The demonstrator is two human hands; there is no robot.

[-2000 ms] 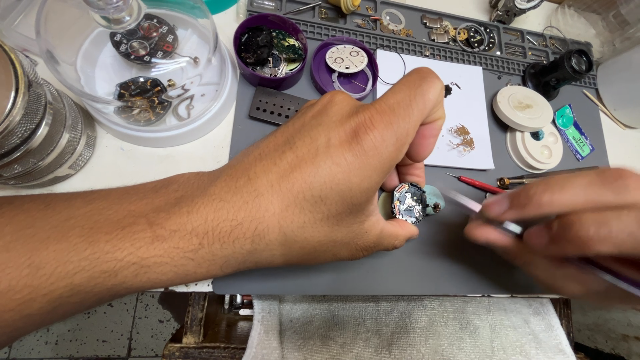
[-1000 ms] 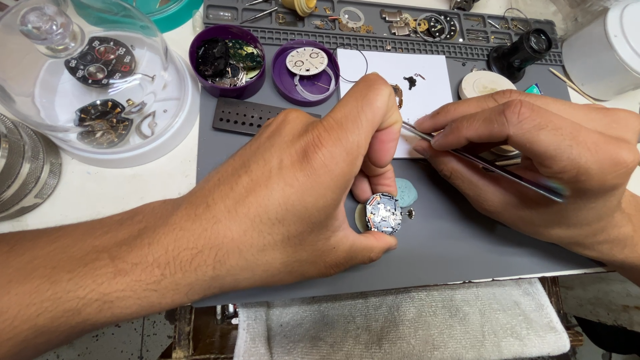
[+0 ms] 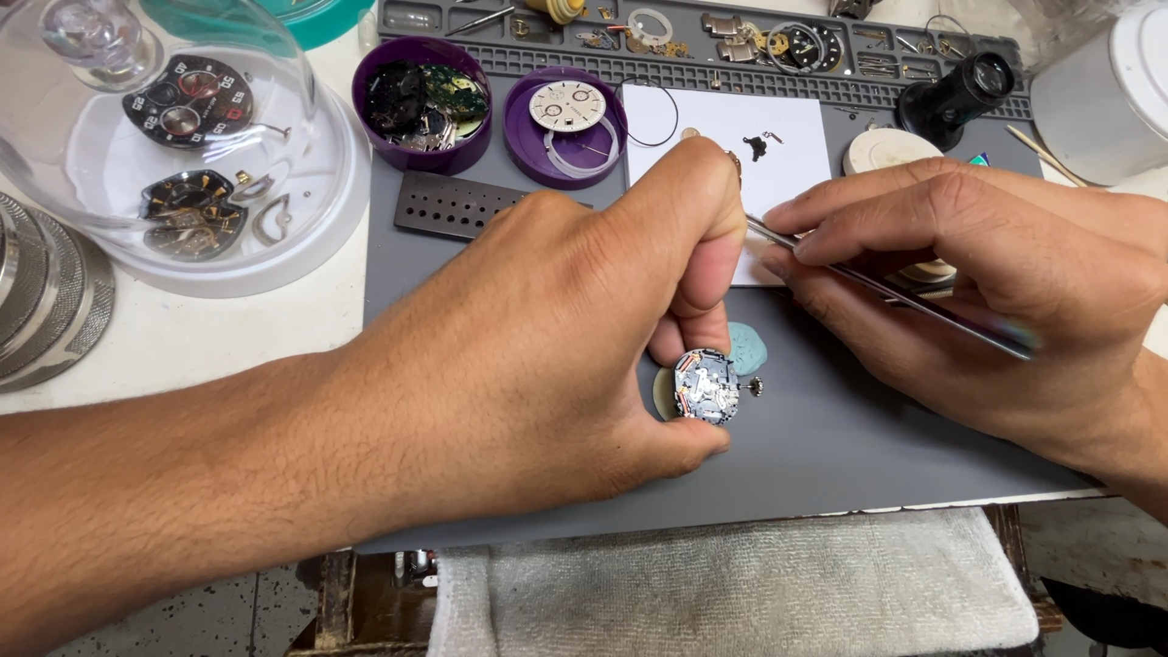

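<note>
My left hand (image 3: 566, 338) grips a watch movement (image 3: 706, 387) by its edge, between the thumb below and the fingers above, over the grey mat (image 3: 849, 456). A small crown on a stem (image 3: 756, 387) sticks out of its right side. Behind the movement lies a lump of blue-green putty (image 3: 747, 349). My right hand (image 3: 967, 274) holds slim metal tweezers or a similar thin tool (image 3: 903, 294); its tip lies over the white paper (image 3: 730, 119), close to my left index finger and partly hidden. Small dark parts (image 3: 757, 146) rest on that paper.
Two purple cups (image 3: 365, 114) hold watch parts and a pale dial (image 3: 567, 106). A perforated steel block (image 3: 447, 205), a clear dome (image 3: 301, 100) over dials, a black loupe (image 3: 954, 100), a parts tray (image 3: 584, 68) and a white jar (image 3: 1095, 100) surround my hands. A towel (image 3: 730, 584) hangs in front.
My right hand, low at the right with the tool two seconds ago, has come up beside my left index finger over the paper. My left hand keeps its hold on the movement. The view has shifted.
</note>
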